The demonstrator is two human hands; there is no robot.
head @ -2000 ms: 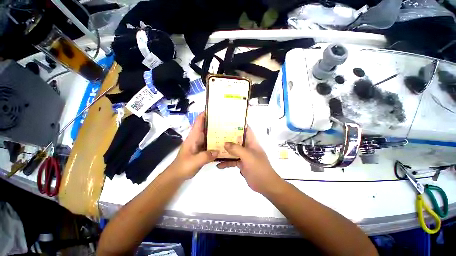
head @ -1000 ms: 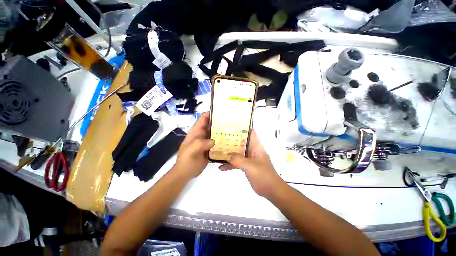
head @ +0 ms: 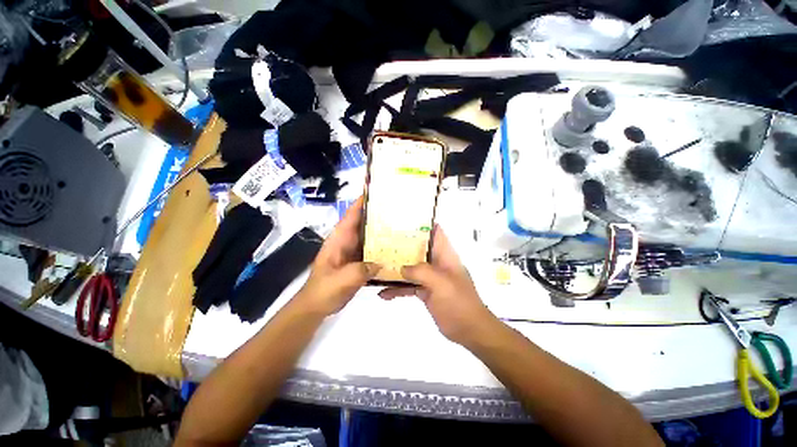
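A smartphone with a lit screen is held upright in both hands above the white table. My left hand grips its lower left side, with the thumb at the lower left of the screen. My right hand grips its lower right side, with the thumb over the bottom of the screen. The screen shows a yellow-green patch near the top and a keyboard-like area below. The text is too blurred to read. Both hands are bare; the fingers behind the phone are mostly hidden.
The sewing machine head stands right, with yellow-and-green-handled scissors beyond. Black bundles with a white ticket, a tan taped strip, red-handled scissors, a grey fan box and an amber jar are left. Black straps lie behind.
The view shifted a little one way and back. My left thumb has moved from the phone's left edge onto the lower screen. The phone stays held in both hands.
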